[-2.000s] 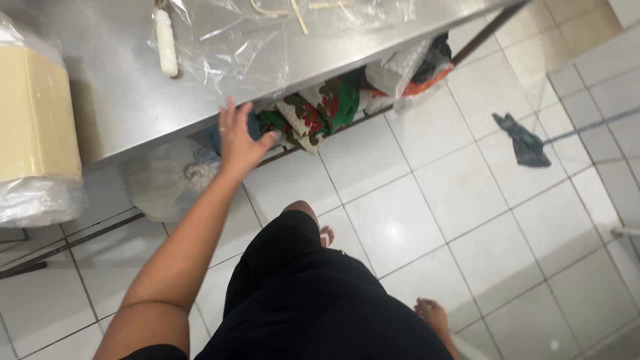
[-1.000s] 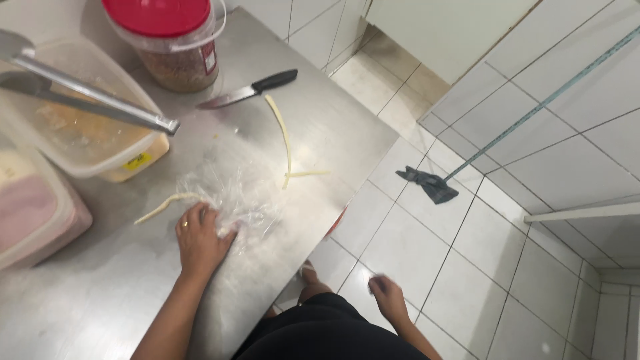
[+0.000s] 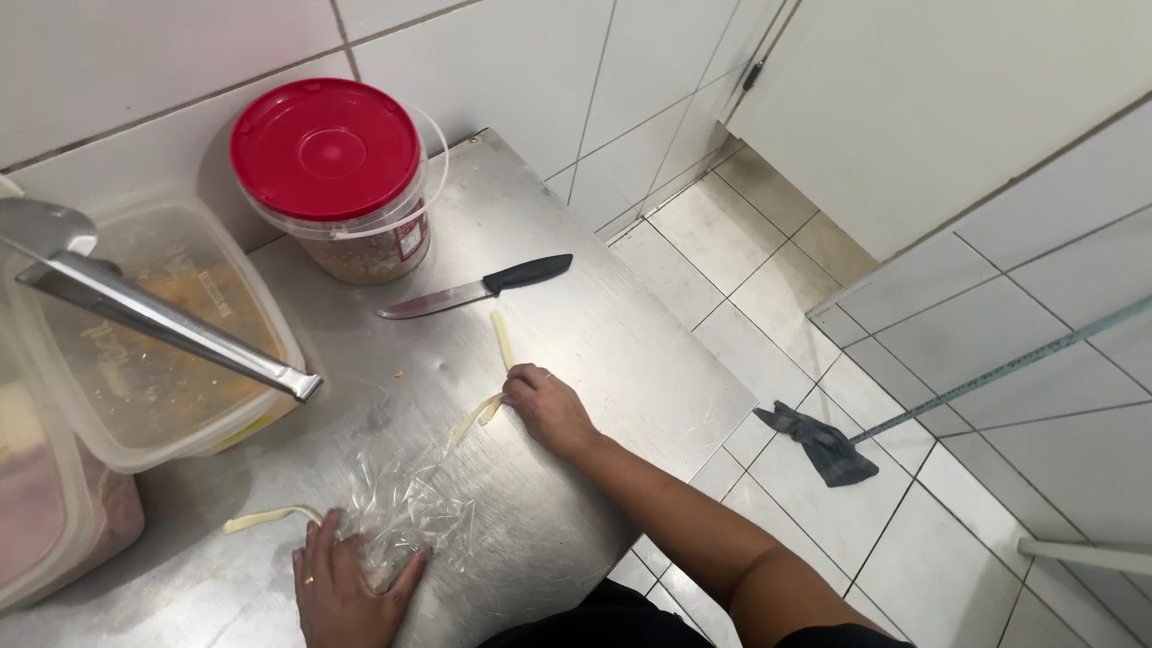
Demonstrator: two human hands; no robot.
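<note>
My left hand (image 3: 355, 585) is closed around crumpled clear plastic film (image 3: 405, 504) on the steel table. A thin pale yellow strip (image 3: 265, 517), perhaps cheese, reaches out to the left from beside its fingers. Further right, my right hand (image 3: 549, 409) pinches more pale strips (image 3: 479, 416) at the fingertips, and one of them (image 3: 502, 340) points up toward the knife. The kitchen knife (image 3: 477, 286), with a black handle, lies flat above that hand, its blade toward the left.
A clear bucket with a red lid (image 3: 326, 151) stands by the tiled wall. Metal tongs (image 3: 180, 310) rest across a plastic tub (image 3: 135, 450) of orange food. Another tub (image 3: 63, 540) holds pinkish food at far left. Past the table's right edge, a dark cloth (image 3: 823, 445) hangs on a pole.
My left hand has moved from open above the table's edge to the plastic film. My right hand, low beside my body a second ago, has come up onto the table and taken hold of the strips.
</note>
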